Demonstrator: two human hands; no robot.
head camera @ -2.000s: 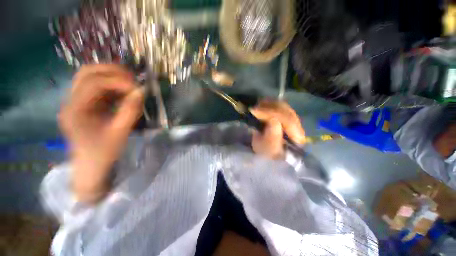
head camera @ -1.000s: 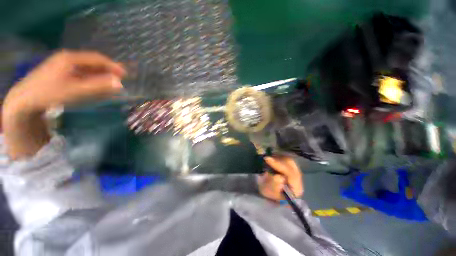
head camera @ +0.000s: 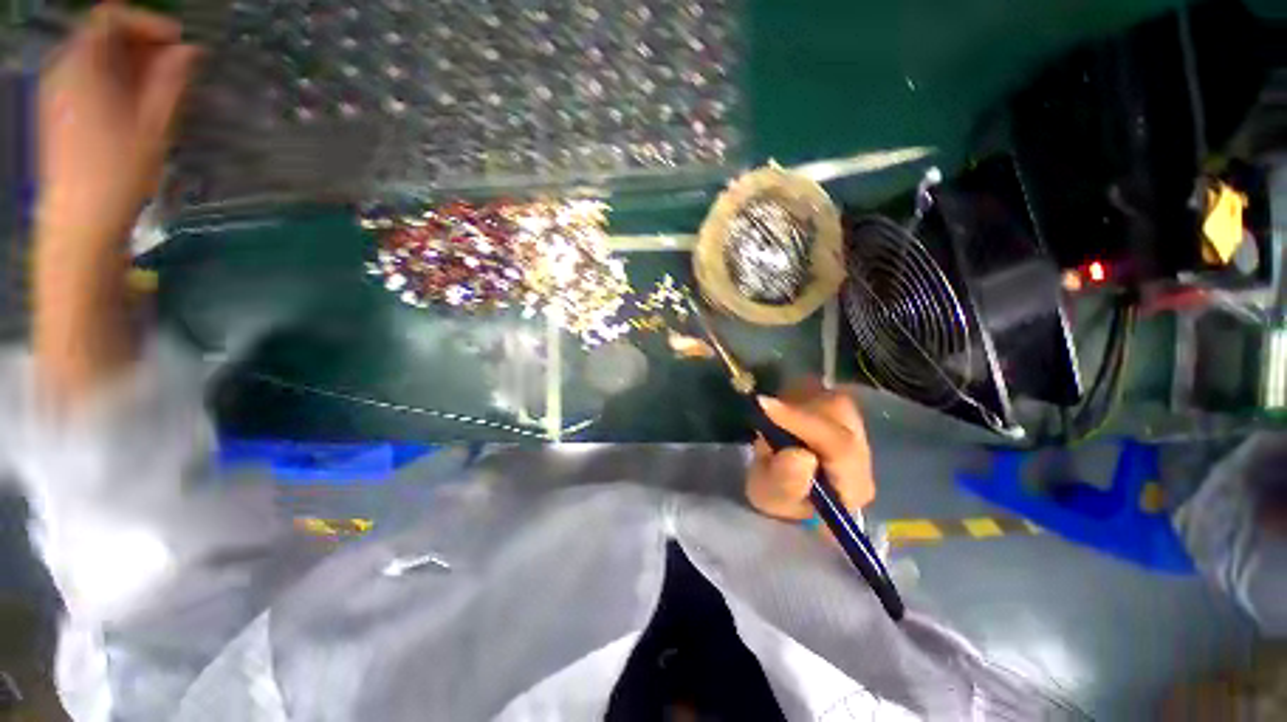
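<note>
My right hand (head camera: 812, 454) holds the soldering iron (head camera: 843, 529) like a pen at the bench's front edge. Its thin tip points up and left, beside a small amber lump (head camera: 689, 344) and a few loose gold bits. My left hand (head camera: 116, 106) is raised at the upper left, by the left edge of the clear blister tray (head camera: 494, 85). Its fingers are blurred and bent together; whether they hold a part cannot be seen. A pile of red components (head camera: 445, 254) touches a pile of gold and silver metal tabs (head camera: 576, 268) below the tray.
The tan ring of metal wool (head camera: 769, 244) stands right of the piles. A black fume fan with spiral guard (head camera: 917, 317) is further right, near a black unit with a yellow patch (head camera: 1222, 219). A blue bin (head camera: 1087, 515) and another person's sleeve (head camera: 1249, 522) are at the lower right.
My left hand has moved from over the bench up and left to the tray's left edge. My right hand still holds the iron near the bench edge. The view has shifted and sharpened.
</note>
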